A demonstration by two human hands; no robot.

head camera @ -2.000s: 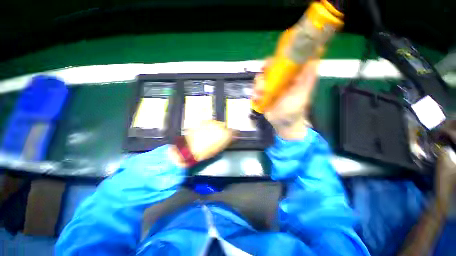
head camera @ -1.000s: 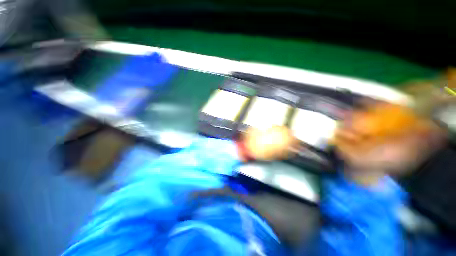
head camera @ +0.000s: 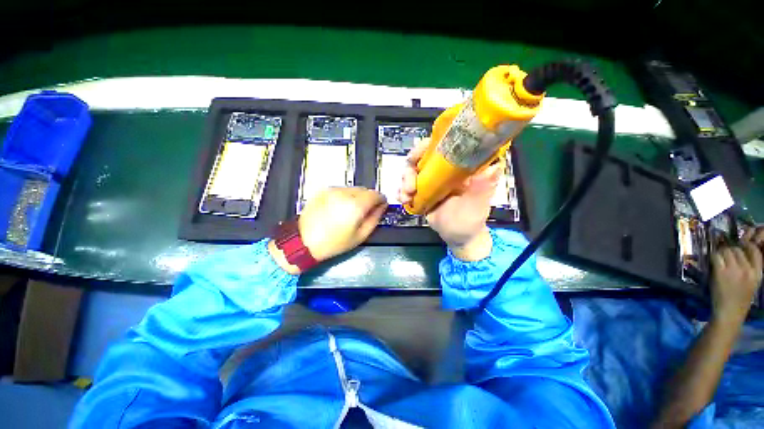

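Observation:
My right hand [head camera: 462, 205] is closed around the yellow-orange electric screwdriver [head camera: 469, 138], held tilted over the third phone [head camera: 392, 167] from the left; its bit is hidden or too small to see. My left hand [head camera: 339, 222], with a dark red wristband [head camera: 295, 245], rests at the lower ends of the second phone [head camera: 328, 159] and third phone, fingers together; whether it holds a screw cannot be seen. The black foam tray [head camera: 194, 219] holds several open phones. The leftmost phone [head camera: 239, 172] is fully visible; the rightmost is mostly hidden by the screwdriver and my right hand.
The blue screw bin [head camera: 42, 134] with small grey screws stands at the far left. Another black tray [head camera: 616, 219] lies at the right, beside a further tray with phones and a white square [head camera: 712, 197]. Another person's hand [head camera: 737, 272] works there. The black cable [head camera: 591, 159] crosses my right forearm.
The view has swung back from the left and is sharper. The screwdriver stays in my right hand, now over the third phone. My left hand remains by the tray's lower edge.

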